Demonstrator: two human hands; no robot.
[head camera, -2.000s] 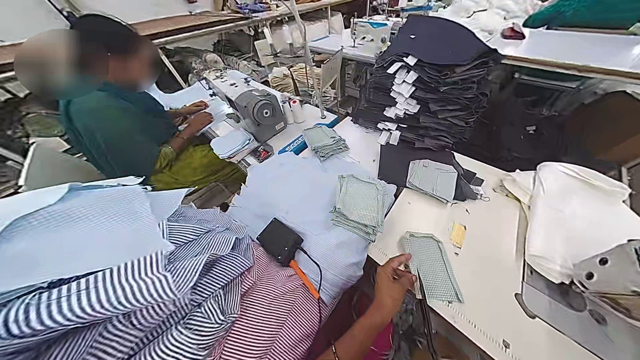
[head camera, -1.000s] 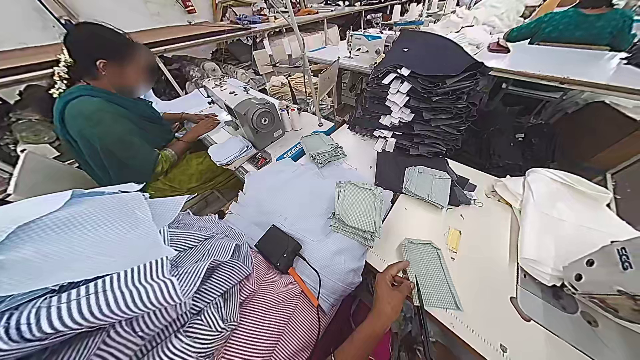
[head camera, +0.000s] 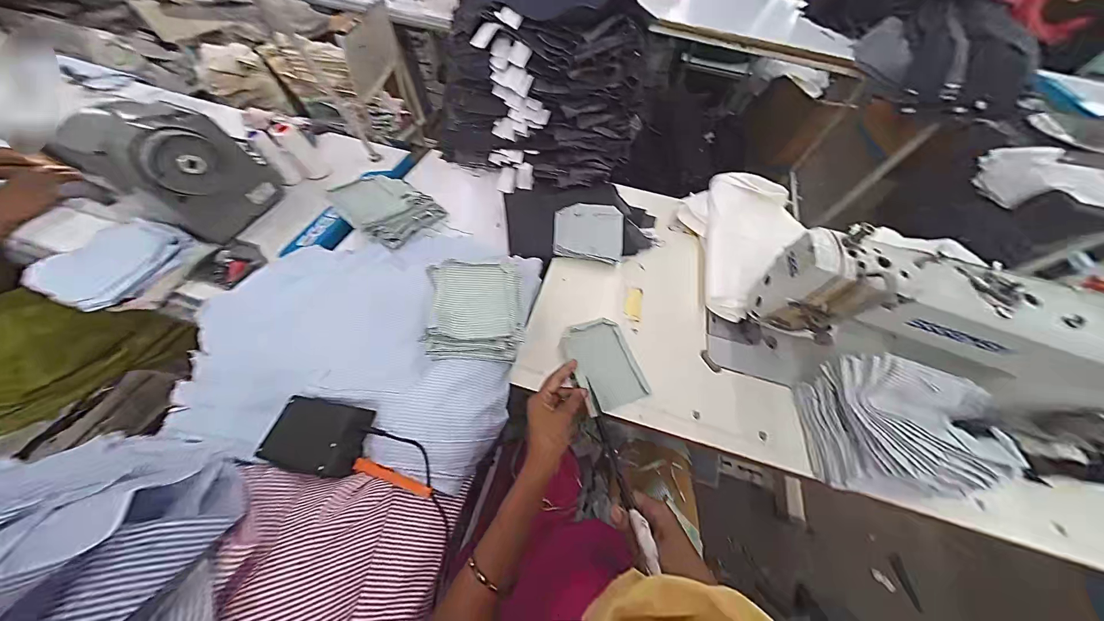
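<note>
My left hand is at the near-left corner of a pale green fabric pocket piece with folded edges, lying on the white table edge. Its fingers are bent by that corner; whether they pinch the cloth cannot be told. From the same corner a long, slender dark object with a white lower part runs down toward me. My right hand, partly hidden, is closed around it, below the table edge. A stack of green striped pieces sits to the left on light blue cloth, and another pale green stack lies farther back.
White sewing machine at right, with striped cloth pieces before it. Yellow slip on the table. Black box with an orange item at left. Tall dark garment stack behind. A co-worker's arm is near a grey machine.
The view has swung down and to the right, bringing my right hand and more of the sewing machine into sight. My left hand stays by the same fabric piece.
</note>
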